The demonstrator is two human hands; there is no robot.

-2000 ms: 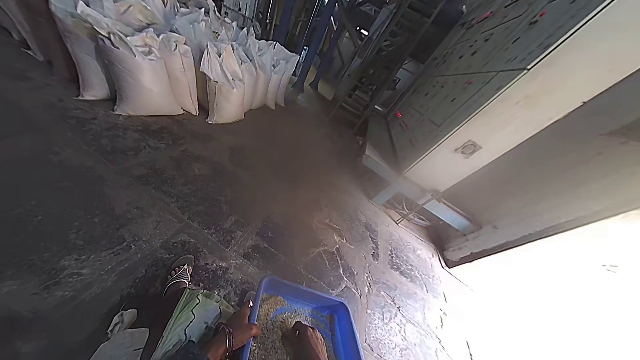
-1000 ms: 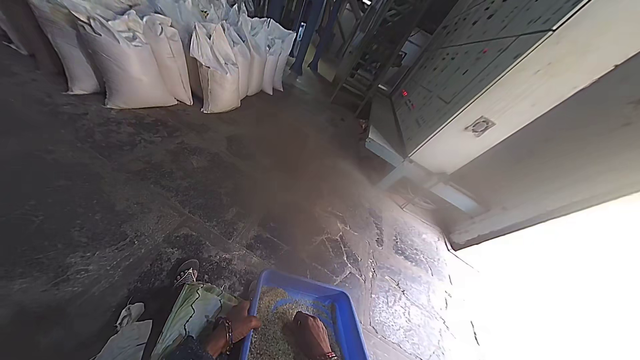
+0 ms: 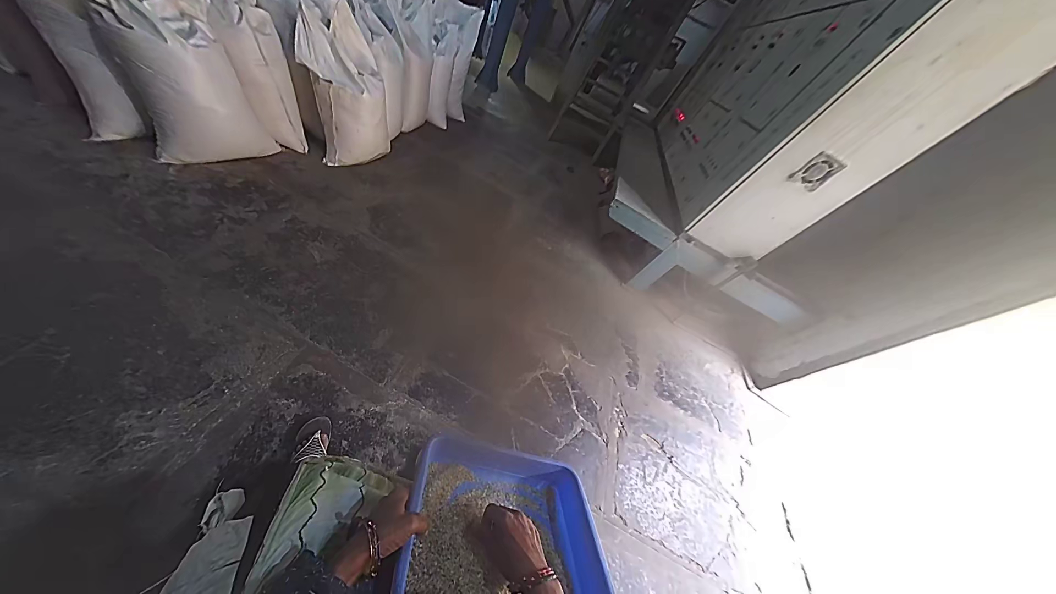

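A blue plastic tray (image 3: 582, 528) holding a layer of small pale grain (image 3: 445, 528) lies at the bottom centre. My left hand (image 3: 396, 521) grips its left rim, the thumb over the edge; bangles circle that wrist. Inside the tray, my right hand (image 3: 510, 540) rests on the grain with its fingers curled down; the fingertips are hidden, so whether it holds any grain cannot be seen. Part of the tray's blue floor shows near its far right corner.
Filled white sacks (image 3: 355, 107) stand in rows at the upper left. A control cabinet (image 3: 742, 107) with a red light stands on a metal base at the right. A patterned cloth (image 3: 313, 503), a sandalled foot (image 3: 313, 437) and a white bag (image 3: 210, 557) are beside the tray. The stone floor (image 3: 330, 289) is cracked.
My right hand has shifted slightly within the tray across the grain. My left hand stays at the tray's left rim.
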